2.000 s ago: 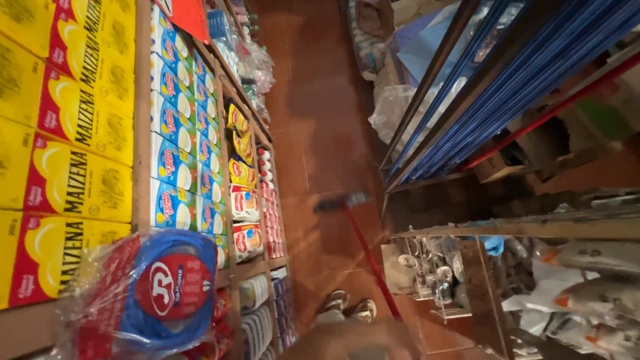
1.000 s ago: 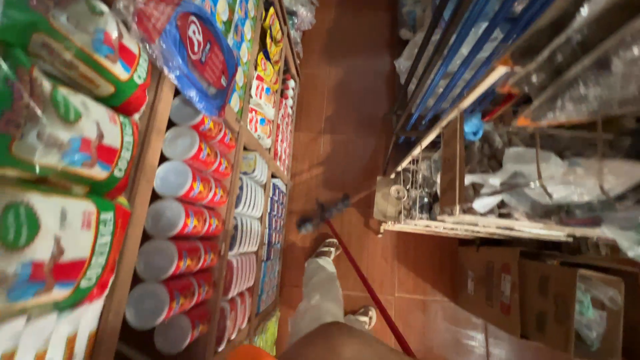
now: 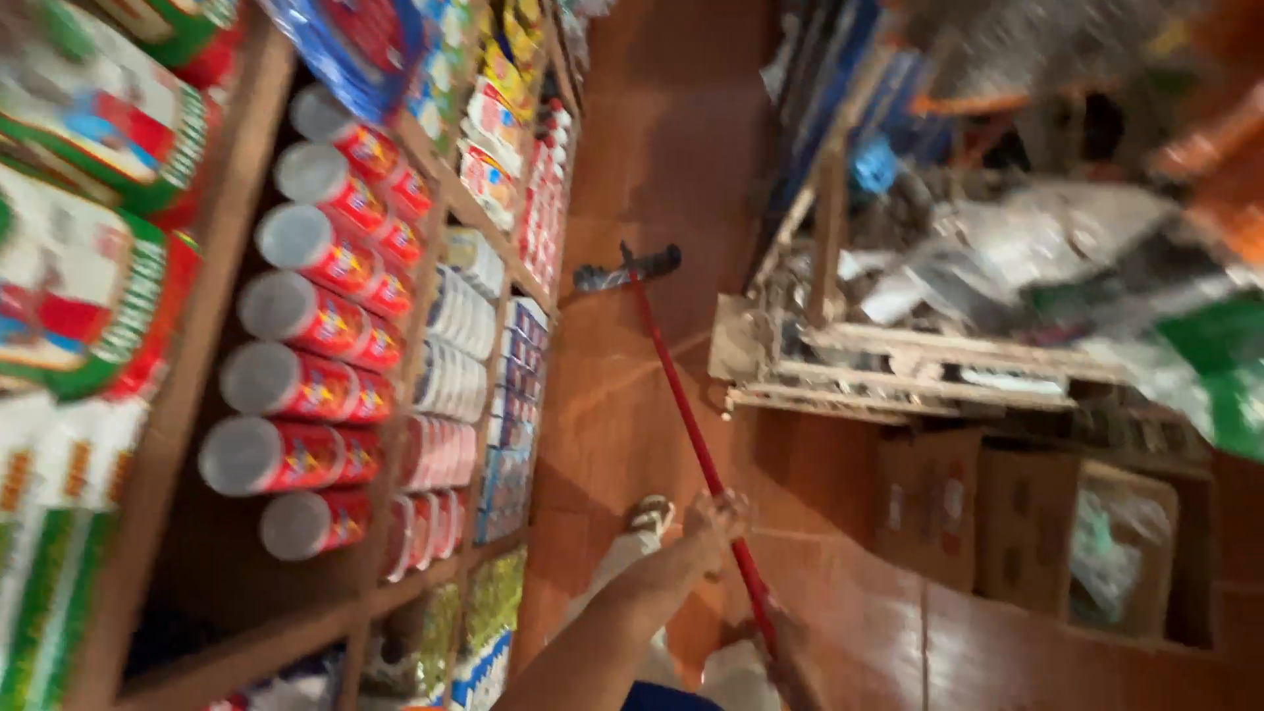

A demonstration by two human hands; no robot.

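Observation:
A long red pole [image 3: 676, 385] runs from low centre up to a dark, wide head [image 3: 629, 271] on the tiled floor; whether it is a broom or a squeegee I cannot tell. My left hand [image 3: 718, 518] is closed around the pole's middle, with the forearm reaching in from below. Lower down, my right hand [image 3: 783, 632] grips the pole near its upper end and is blurred. My feet in sandals [image 3: 652, 515] stand just beyond and below the hands.
Wooden shelves [image 3: 202, 326] on the left hold red cans [image 3: 326, 390], packets and bags. At the right, a light-coloured rack [image 3: 948, 346] carries plastic-wrapped goods, with cardboard boxes [image 3: 1027, 523] on the floor below. Reddish tiles [image 3: 632, 415] form a narrow aisle between them.
Both hands on the pole have come into clear view. The pole's head has moved relative to my feet and lies farther ahead of them. The view has moved along the aisle.

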